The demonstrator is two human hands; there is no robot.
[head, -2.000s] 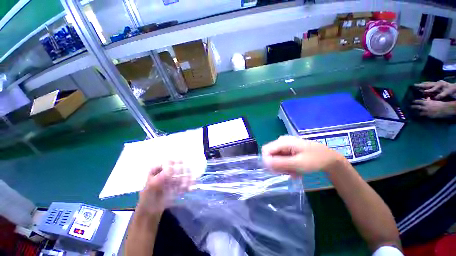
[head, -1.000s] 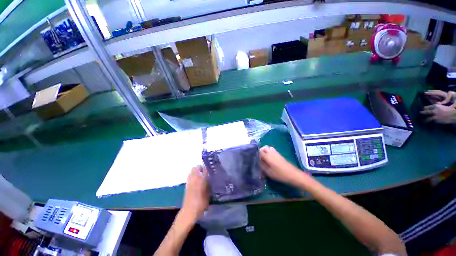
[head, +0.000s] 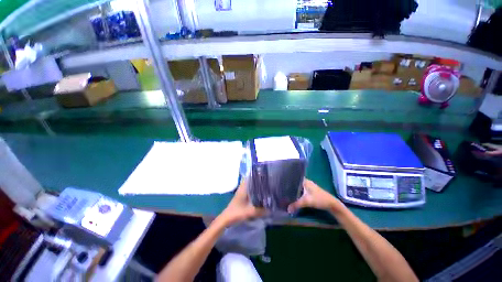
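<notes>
A dark product box (head: 277, 179) with a white end panel stands at the bench's front edge inside a clear shrink film bag (head: 306, 147). The film sticks out loosely at both sides of the box's far end. My left hand (head: 241, 202) holds the box at its lower left. My right hand (head: 311, 197) holds it at its lower right. A stack of shrink bags (head: 184, 168) lies flat on the green bench, left of the box.
A counting scale (head: 380, 165) with a blue platform stands right of the box, and another black carton (head: 434, 161) beyond it. A sealer control box (head: 91, 213) is at lower left. A metal post (head: 165, 82) rises behind the bag stack. Another person's hand (head: 492, 150) shows at far right.
The clear bag, held spread between my hands two seconds ago, is now around the box. Since one second ago, the box has tilted up and my view has shifted.
</notes>
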